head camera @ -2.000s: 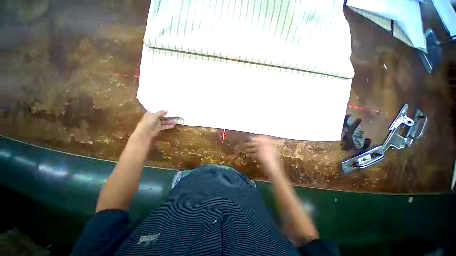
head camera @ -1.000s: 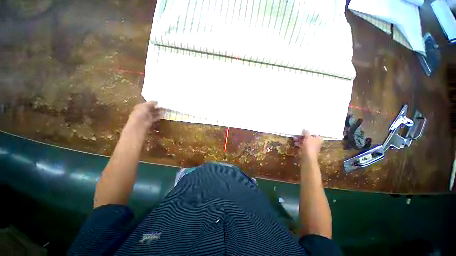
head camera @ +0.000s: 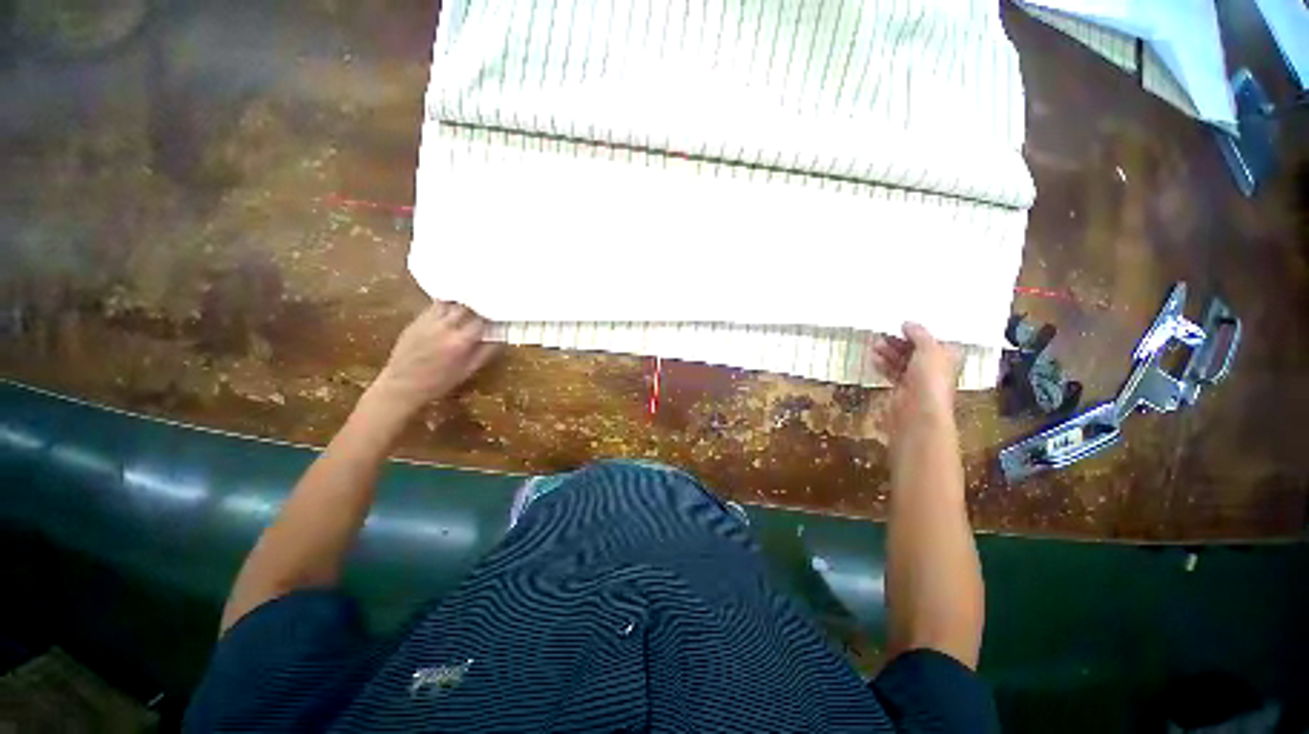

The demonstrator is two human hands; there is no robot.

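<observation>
A stack of striped fabric plies [head camera: 747, 86] lies on the brown table in front of me. Its near part looks plain bright white [head camera: 689, 244], overexposed or a paper sheet; I cannot tell which. A striped strip shows along the near edge. My left hand [head camera: 442, 349] is at the near left corner, its fingertips gripping the edge. My right hand [head camera: 913, 366] is at the near edge toward the right corner, fingers curled over the striped strip and gripping it.
Steel bars with raised handles [head camera: 1127, 394] lie right of the stack, beside a dark grey crumple [head camera: 1037, 369]. White cut pieces [head camera: 1170, 55] and a blue-grey metal piece [head camera: 1246, 136] lie at the far right. Red laser lines [head camera: 656, 384] cross the brown table [head camera: 216, 273].
My right hand has moved right and up onto the near edge. My left hand has stayed near the left corner. A striped strip now shows along the near edge, where mostly white showed before.
</observation>
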